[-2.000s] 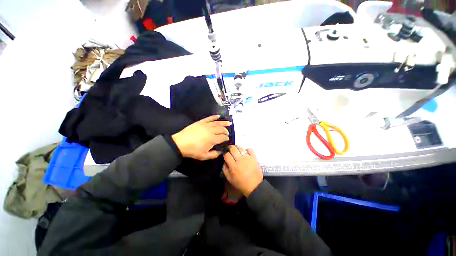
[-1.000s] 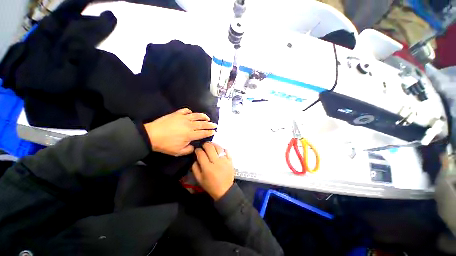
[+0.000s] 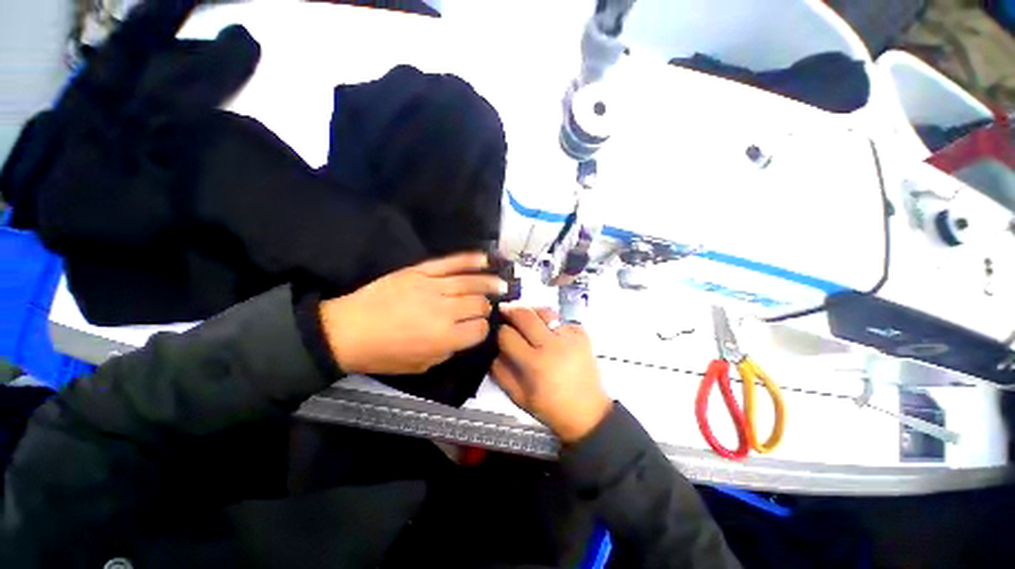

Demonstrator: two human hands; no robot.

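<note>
A black garment piece (image 3: 429, 167) lies heaped on the white table left of the needle area. My left hand (image 3: 412, 317) lies on the cloth with its fingers pointing right, the fingertips at the cloth's right edge. My right hand (image 3: 551, 372) is just right of it, with thumb and fingertips at the same edge, pinching it. The sewing machine's needle and presser foot area (image 3: 570, 261) is just beyond the fingertips. The white machine body (image 3: 723, 156) with a blue stripe reaches to the right. Whether the cloth is under the foot cannot be told.
Scissors with a red and a yellow-orange handle (image 3: 735, 395) lie right of my right hand. A grey ruler strip (image 3: 445, 422) runs along the front table edge. A blue crate (image 3: 28, 295) is at the far left. A dark panel (image 3: 924, 339) is on the machine's right part.
The view has shifted and come closer to the machine. Both hands now sit nearer the needle area with the cloth's edge. The scissors lie still on the table.
</note>
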